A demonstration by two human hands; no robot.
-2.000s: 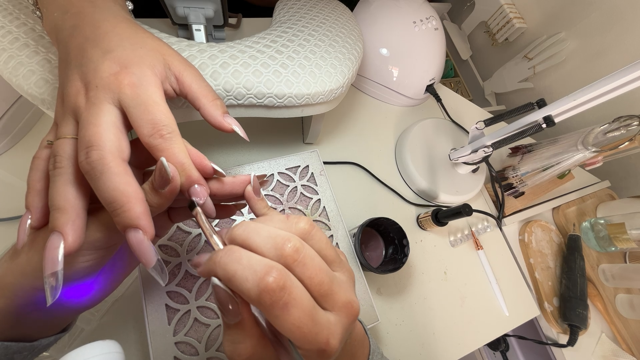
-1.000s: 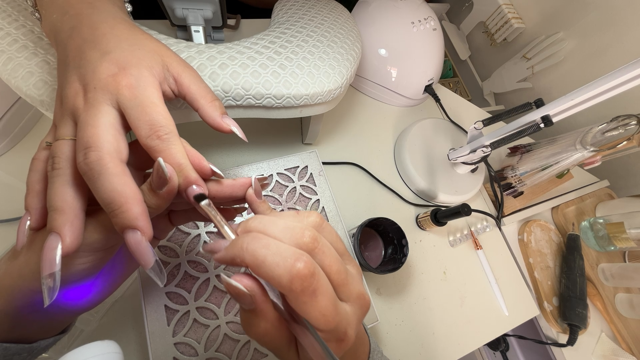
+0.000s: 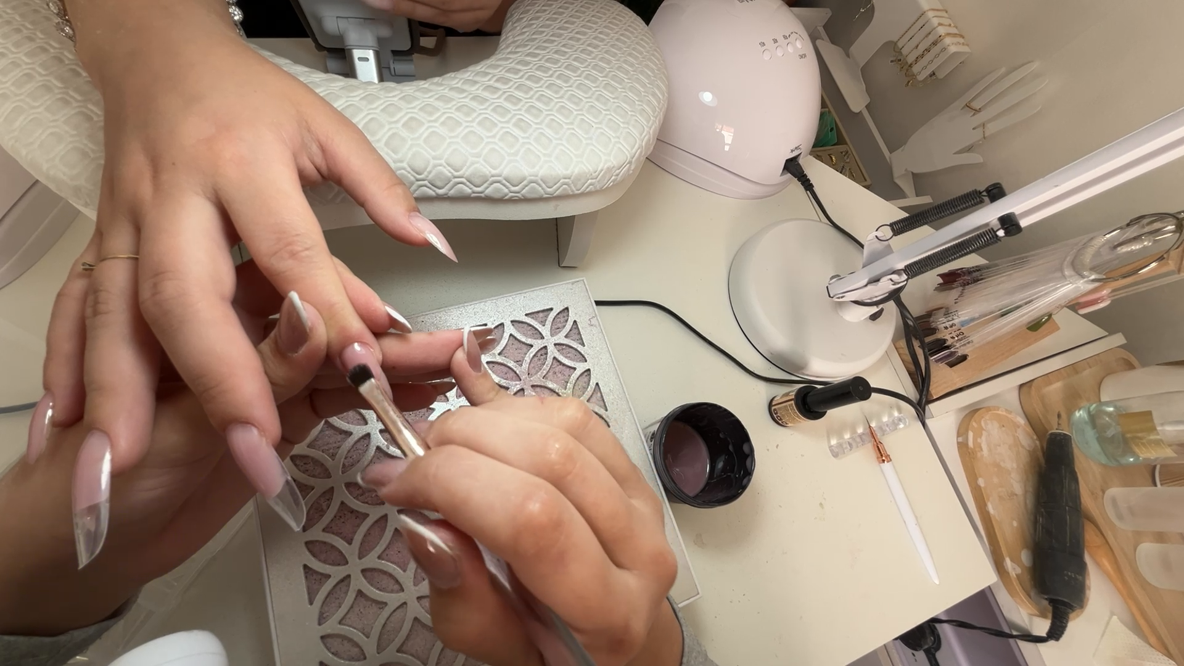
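My right hand (image 3: 555,518) grips a flat nail brush (image 3: 393,416), its dark bristles touching the pink nail (image 3: 357,359) on the index finger of another person's hand (image 3: 203,176). Beneath that hand, my left hand (image 3: 185,444) is palm up, its thumb and fingers about the index finger; part of it is hidden. The person's other nails are long, pointed and pink, and some have clear tips. Both of my hands are over a silver dust collector's patterned grille (image 3: 356,546). An open black jar (image 3: 703,453) of mauve-pink product stands to the right.
A white quilted armrest (image 3: 499,120) and a pink-white nail lamp (image 3: 740,92) are at the back. A desk lamp's round base (image 3: 805,296), a polish bottle (image 3: 819,400), a thin white-handled brush (image 3: 902,499) and a black nail drill handpiece (image 3: 1059,518) lie to the right, with cables between.
My right hand and the brush have shifted slightly about the index nail. The bristles now show at the nail's tip side. The other person's hand and my left hand have barely moved.
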